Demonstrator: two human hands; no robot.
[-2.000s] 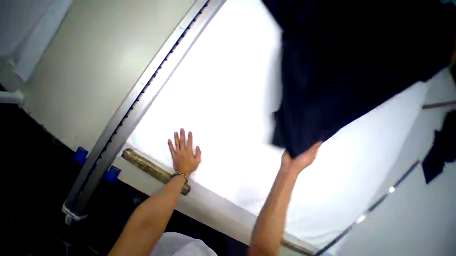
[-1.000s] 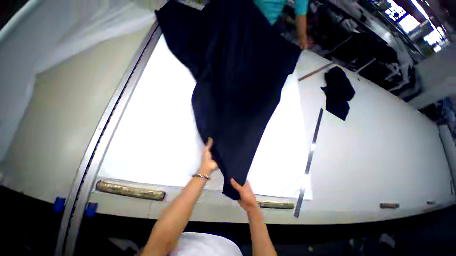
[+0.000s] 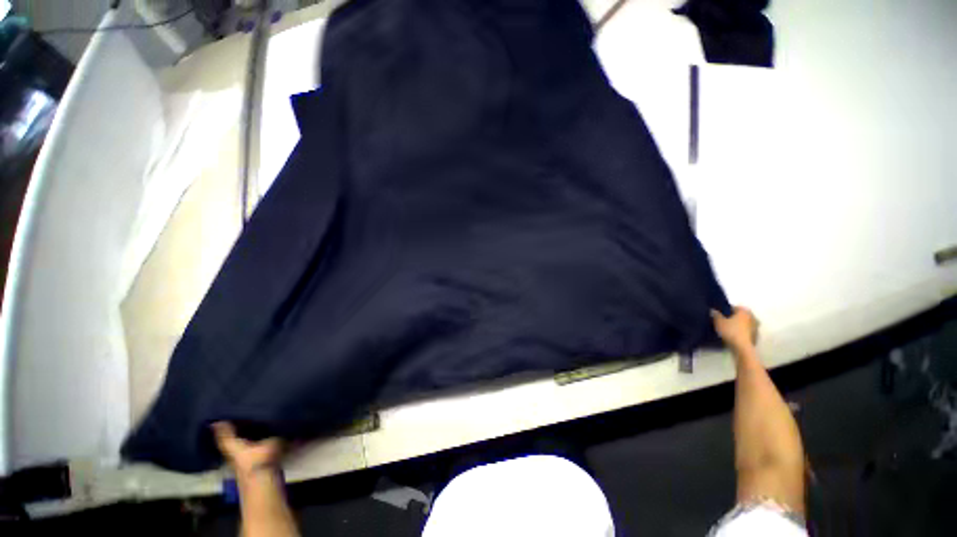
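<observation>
A large navy fabric ply (image 3: 451, 210) is spread wide between my hands over the table, slightly wrinkled near its front edge. My left hand (image 3: 250, 451) grips its near left part, with a corner of cloth reaching further left. My right hand (image 3: 738, 327) grips its near right corner. The fabric hides most of the white ply (image 3: 281, 105) and the near part of the slotted rail (image 3: 253, 126). Two mottled cloth weights show partly at the front edge, one in the middle (image 3: 609, 369) and one by my left hand (image 3: 362, 424).
A steel ruler (image 3: 694, 115) lies right of the navy fabric, partly covered. A dark cloth bundle (image 3: 735, 31) lies at the far right. Another weight (image 3: 945, 255) is at the right edge. White fabric (image 3: 79, 231) lies at left. A blue clamp (image 3: 230, 489) shows below the cloth.
My hands have moved far apart, left hand leftward and right hand rightward. The navy fabric, bunched and narrow before, is now opened wide and covers the near rail. The turquoise-clad helper is no longer seen.
</observation>
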